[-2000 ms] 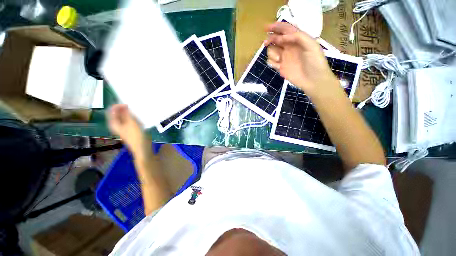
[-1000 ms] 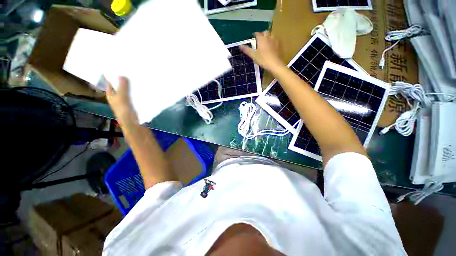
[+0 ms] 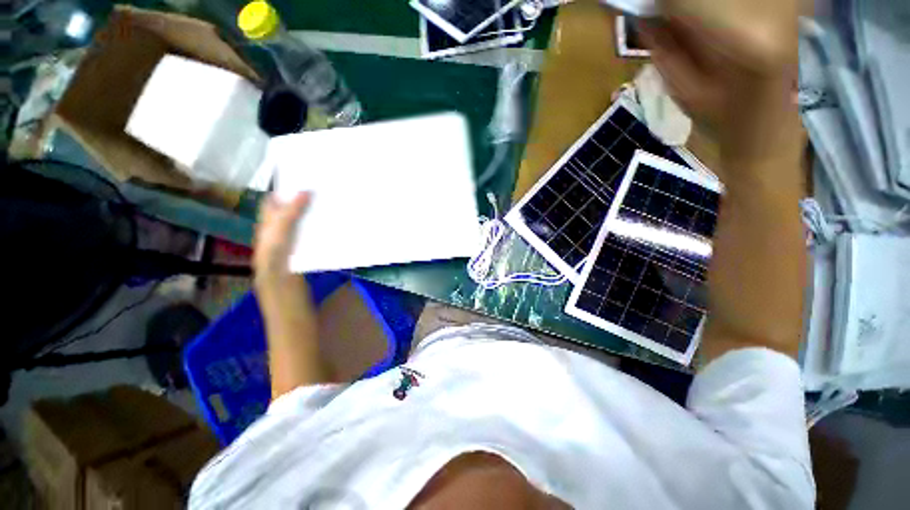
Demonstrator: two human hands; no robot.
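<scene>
My left hand [image 3: 279, 237] grips the lower left edge of a plain white sheet [image 3: 384, 194], held over the bench's front edge. My right hand [image 3: 720, 40] is raised near the camera at the top right, blurred and cut by the frame edge. A pale piece shows beside its fingers; I cannot tell whether it holds it. Two solar panels lie face up and overlapping, one [image 3: 589, 189] partly under the other [image 3: 649, 259], whose right side my right forearm hides. A white cable bundle [image 3: 487, 254] lies left of them. A crumpled off-white cloth [image 3: 661, 108] lies above.
An open carton [image 3: 95, 120] with a white sheet stack [image 3: 190, 115] stands left. A yellow-capped bottle [image 3: 309, 72] and dark-lidded jar [image 3: 282, 110] are beside it. More panels [image 3: 464, 15] lie at the back. Stacked panels [image 3: 878, 289] stand right; a blue crate [image 3: 229, 369] is below.
The white sheet has come lower and flatter in my left hand. My right hand has moved from the middle panel up to the top right. That middle panel no longer shows.
</scene>
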